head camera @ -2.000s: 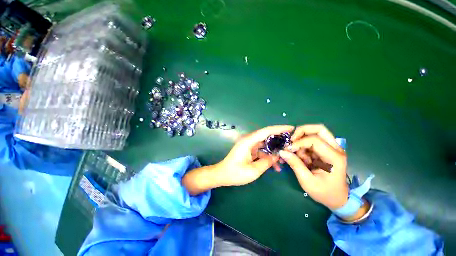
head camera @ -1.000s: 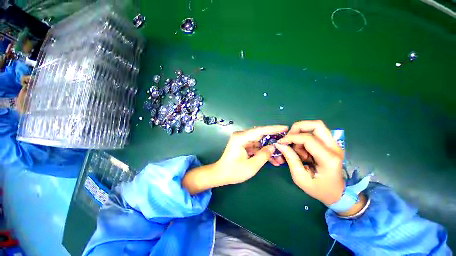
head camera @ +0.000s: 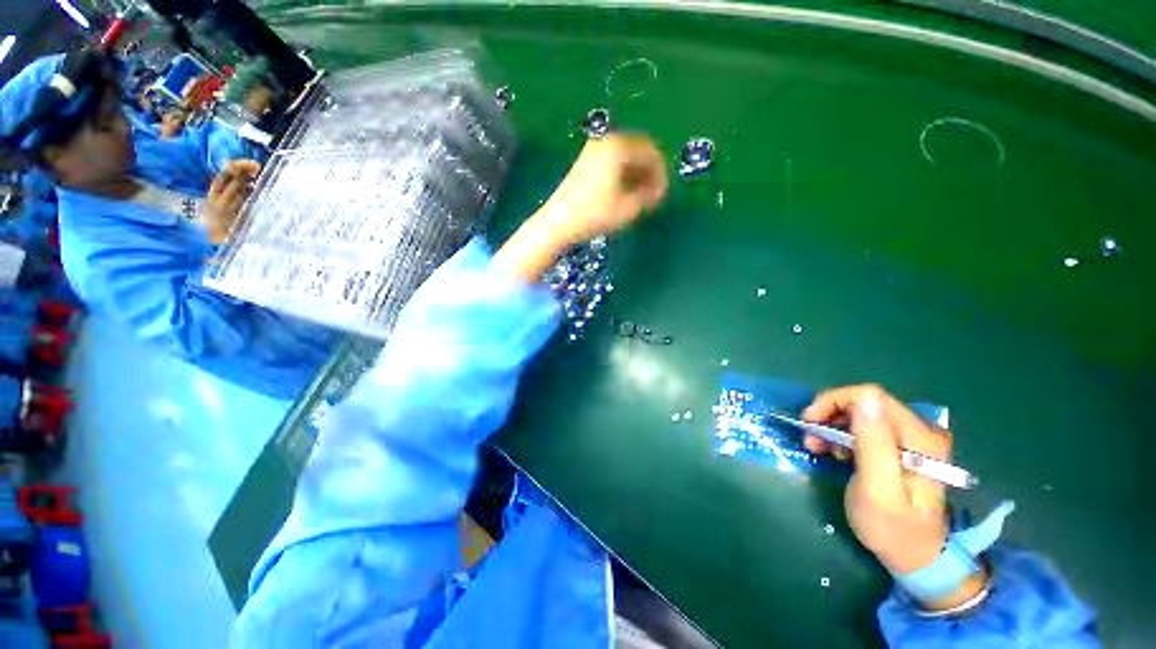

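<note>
My right hand (head camera: 887, 469) holds thin silver tweezers (head camera: 906, 459) pen-like, their tip over a small blue sheet (head camera: 761, 425) with rows of pale dots. My left hand (head camera: 602, 184) is blurred and stretched out over the mat beyond the pile of small round parts (head camera: 583, 285), which my wrist and sleeve partly cover. Its fingers are too blurred to tell if they hold anything. A round module (head camera: 696, 156) lies just right of my left hand, and another round part (head camera: 596, 122) lies just beyond it.
A tall stack of clear trays (head camera: 361, 190) stands left of my left arm. A person in a blue smock (head camera: 152, 254) is at the far left, a hand beside the stack. Small white dots and a small round part (head camera: 1109, 246) lie on the green mat (head camera: 875, 279).
My hands have parted. My left hand has moved up and away, past the pile. My right hand now holds tweezers over the blue sheet, now visible. The view has swung, bringing the other person into sight.
</note>
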